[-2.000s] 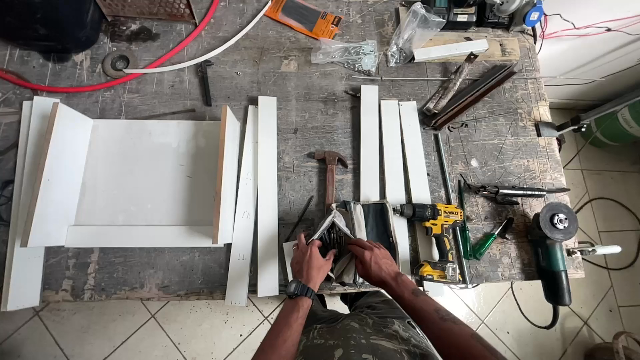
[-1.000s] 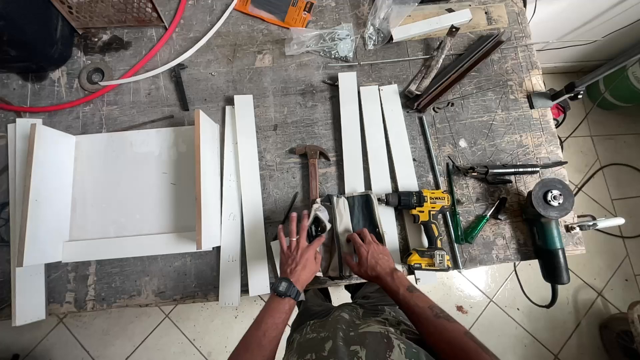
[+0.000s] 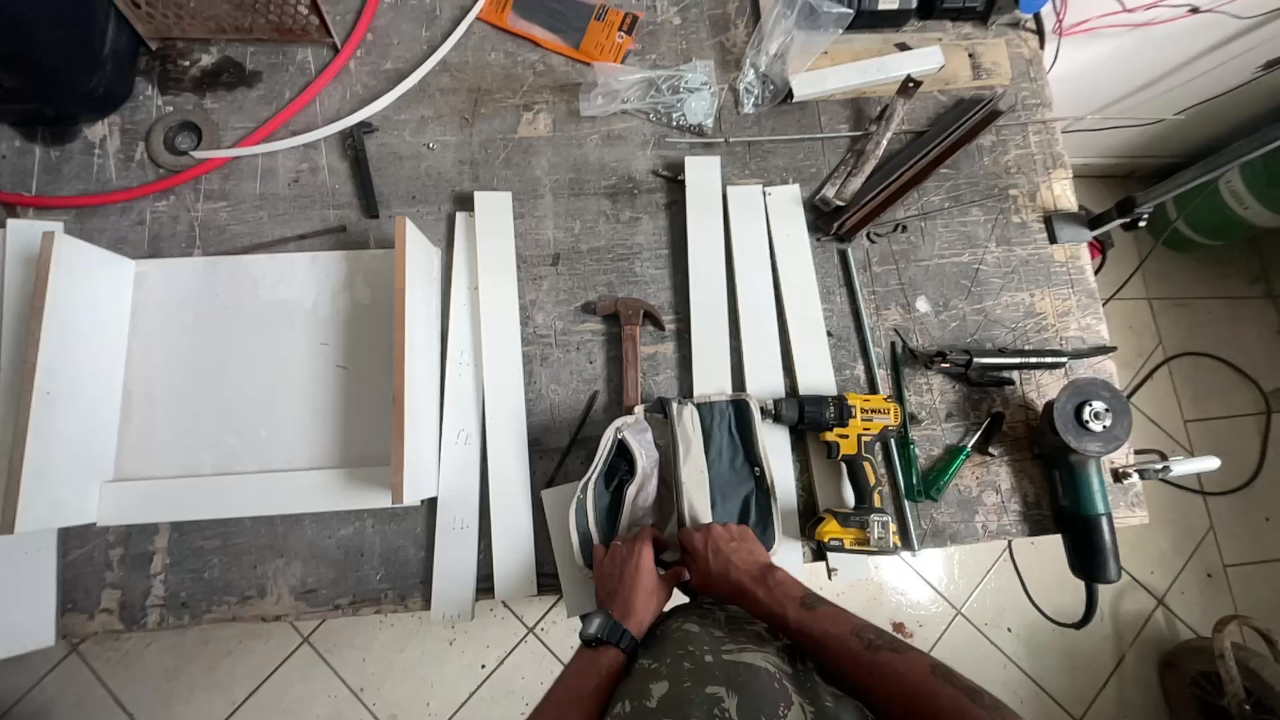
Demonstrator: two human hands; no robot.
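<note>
A grey and cream fabric pouch [image 3: 690, 460] lies spread at the front edge of the workbench, its left pocket unzipped. My left hand [image 3: 637, 575], with a watch on its wrist, grips the pouch's lower left edge. Close beside it, my right hand [image 3: 722, 562] is on the lower middle of the pouch, its fingers curled and partly hidden. A claw hammer [image 3: 630, 345] lies just beyond the pouch. Right of the pouch rests a yellow DeWalt cordless drill [image 3: 855, 450], its chuck at the pouch's upper right corner. White board strips [image 3: 708, 280] run partly under the pouch.
A white panel assembly [image 3: 255, 360] and more white strips [image 3: 505, 400] lie left. At right are green-handled screwdrivers [image 3: 945, 470], black-handled pliers [image 3: 1010, 360] and an angle grinder [image 3: 1085, 480] at the bench edge. Behind are dark metal profiles [image 3: 915, 165], bagged screws [image 3: 690, 95] and a red hose [image 3: 300, 100].
My left hand has moved down from the pouch's upper left to its lower edge. My right hand has also come down and in toward the left one. The left pocket now shows unzipped.
</note>
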